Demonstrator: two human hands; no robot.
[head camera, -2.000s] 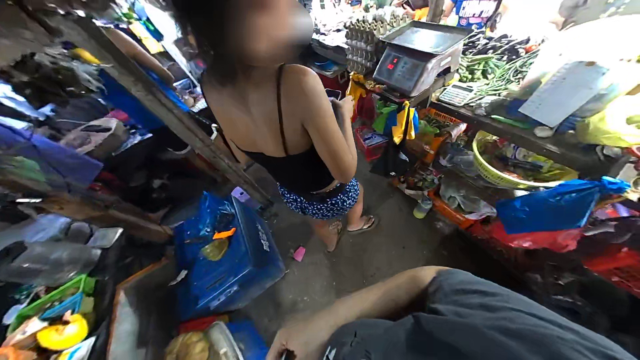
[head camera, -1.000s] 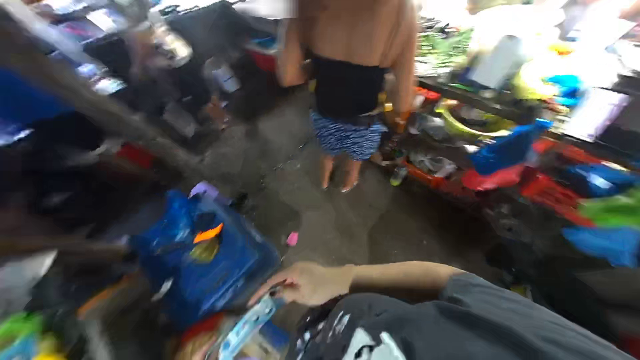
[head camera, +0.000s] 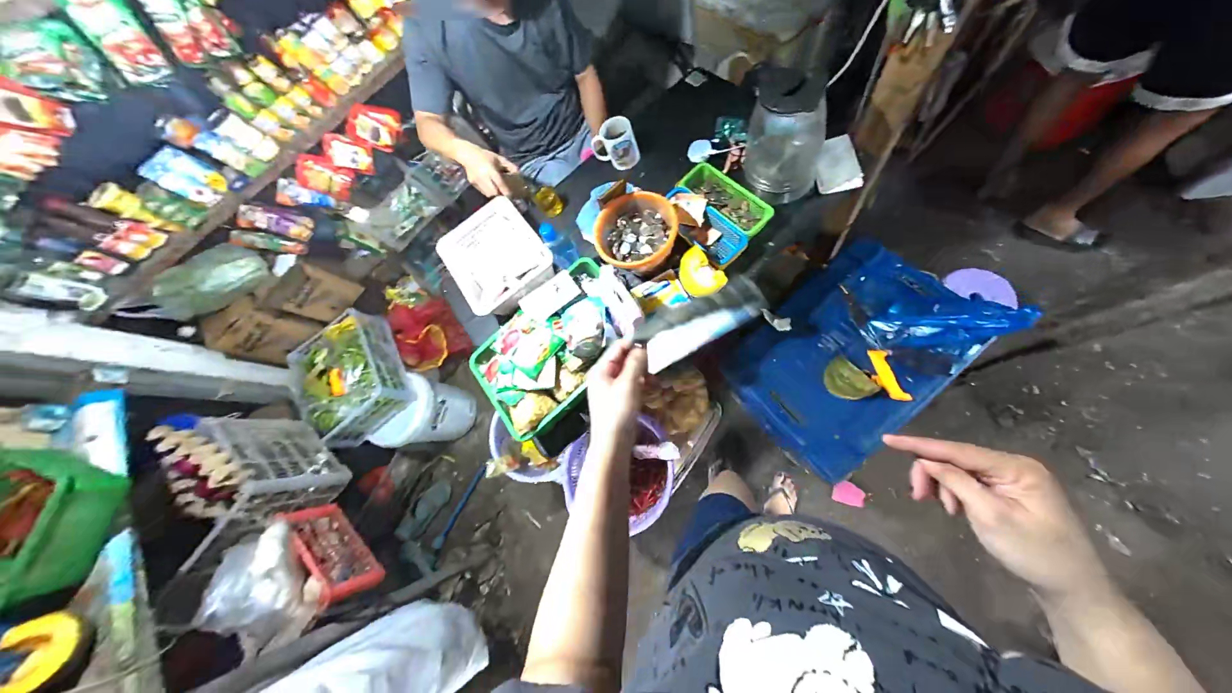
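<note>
My left hand (head camera: 616, 377) reaches over a table, its fingers drawn together beside a blurred flat whitish sheet (head camera: 705, 332); whether it grips this is unclear. Close by are a green basket (head camera: 476, 358) of small packets, a white plastic tub (head camera: 493, 252) and an orange bowl (head camera: 604, 231) of coins. A small green basket (head camera: 767, 214) and a yellow curved object (head camera: 701, 273) lie past the sheet. My right hand (head camera: 991, 496) is empty, index finger extended and other fingers curled, above the floor, near a blue plastic box (head camera: 799, 385) with an orange-handled tool (head camera: 887, 375) on its lid.
Across the table sits a person (head camera: 505, 87), a hand near a small yellow bottle. A mug (head camera: 617, 142) and a large clear jar (head camera: 784, 144) stand there. Packets hang at the left. Crates, a purple basket (head camera: 632, 525) and a red basket (head camera: 371, 577) are lower down. Another person's legs show upper right.
The view has swung far to the left. One second ago a hand held a light-blue patterned flat item; now both my hands show. The person in a black top is out of view.
</note>
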